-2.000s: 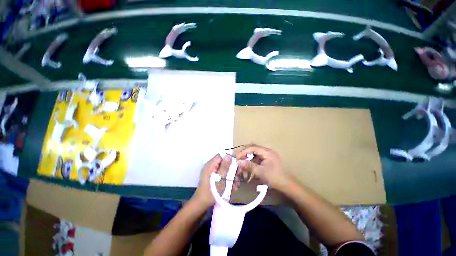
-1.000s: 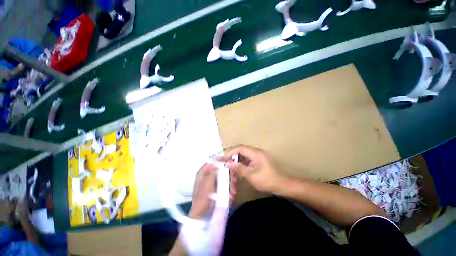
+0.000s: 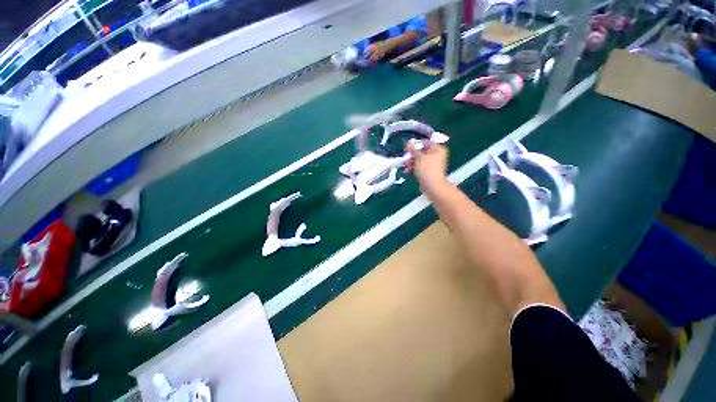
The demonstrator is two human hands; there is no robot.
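My right hand (image 3: 429,162) is stretched out over the green conveyor belt (image 3: 314,169). Its fingers are closed on the end of a white headband (image 3: 367,163), which is blurred and held over the belt. Another headband (image 3: 378,189) lies just below the held one, and a curved headband (image 3: 412,127) lies just behind my fingers. Their outlines overlap, so exact contact is hard to tell. More headbands (image 3: 280,228) lie spaced along the belt to the left. My left hand is out of the picture.
Nested headbands (image 3: 527,191) stand on the right. A pink headphone (image 3: 494,92) is farther along the belt. Cardboard (image 3: 385,330) and a white sheet (image 3: 228,349) lie in front. A red tray (image 3: 43,267) is far left, a parts box (image 3: 616,341) lower right. Another person's hand (image 3: 378,52) shows beyond the belt.
My right hand has moved from over the mat, forward and right to the belt. The headband has gone from before my body to the belt. My left hand has left the picture; the view has turned.
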